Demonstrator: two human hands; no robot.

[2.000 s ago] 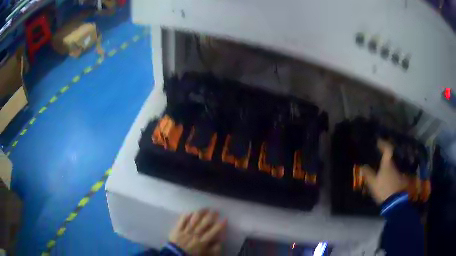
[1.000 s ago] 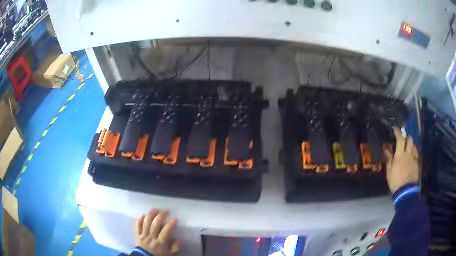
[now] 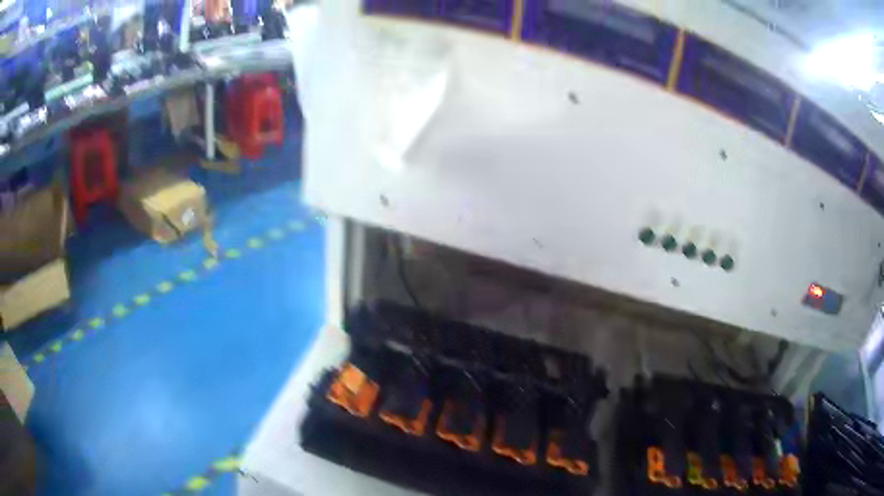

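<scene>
The left fixture (image 3: 451, 412), a long black block with five stations and orange pieces, sits on the white machine table (image 3: 291, 441). Dark narrow parts appear to lie in its stations, but blur hides detail. The right fixture (image 3: 712, 441) is a similar black block with orange pieces and one yellowish piece, partly cut off by the lower edge. Neither of my hands is in the picture.
The white upper cover (image 3: 523, 165) carries a row of green buttons (image 3: 689, 250), a red digital readout (image 3: 821, 296) and dark purple-blue display panels (image 3: 601, 39). Dark parts (image 3: 848, 450) lie at the far right. A cardboard box (image 3: 173, 211) and red stools (image 3: 94, 170) stand at left.
The view has tilted up, so the fixtures sit lower in the picture and the display panels show. Both hands, seen earlier at the table edge and right fixture, are out of view.
</scene>
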